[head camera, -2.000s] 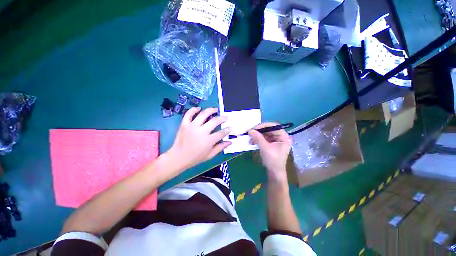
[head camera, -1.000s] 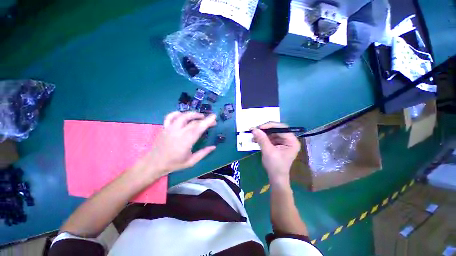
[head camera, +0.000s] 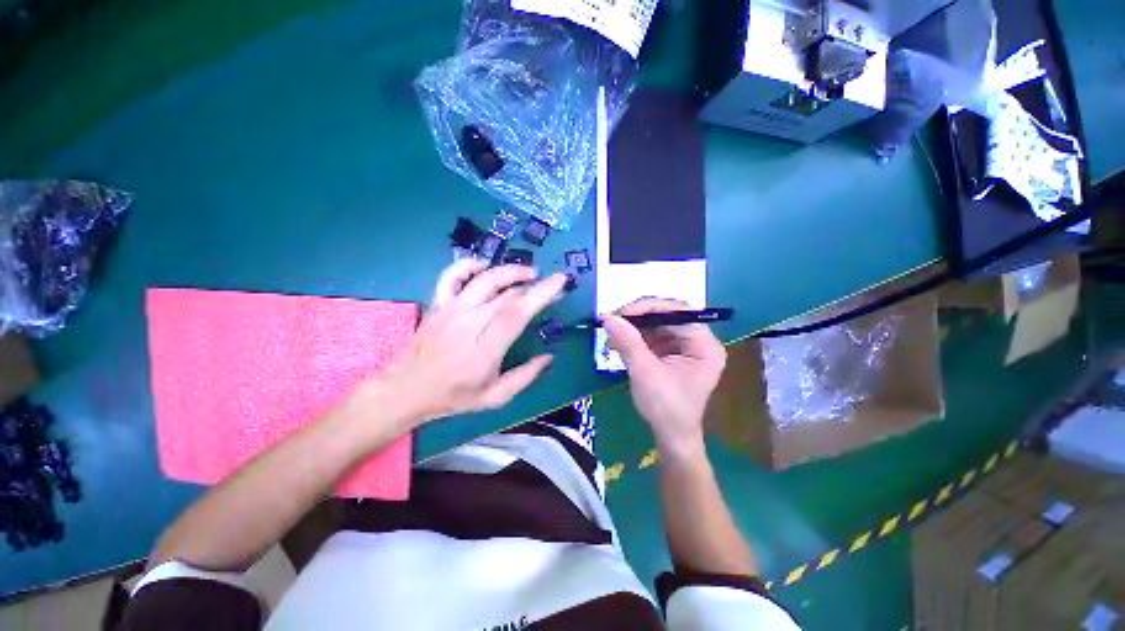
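Note:
My right hand (head camera: 670, 370) holds thin black tweezers (head camera: 679, 317), their tip pointing left past the sheet's left edge. The tip is near a small black part (head camera: 552, 330) on the bench, between my hands. My left hand (head camera: 475, 339) is bare, fingers spread, palm down beside that part; it seems to hold nothing. The adhesive sheet (head camera: 658, 185), black above and white below, lies partly under my right hand. Several loose small black parts (head camera: 503, 234) lie above my left fingertips. Whether the tweezers carry a piece is too small to tell.
A red foam mat (head camera: 278, 388) lies left. A clear parts bag (head camera: 524, 105) sits above the parts; a second bag (head camera: 56, 247) and a black pile (head camera: 35, 475) are far left. A white metal box (head camera: 790, 93) and black tray (head camera: 987, 222) are right. An open carton (head camera: 919, 394) sits below the bench edge.
The view has shifted. The tweezers moved from the sheet's white area leftward to the small part. My left hand moved off the sheet's edge, and more loose parts now show near its fingers.

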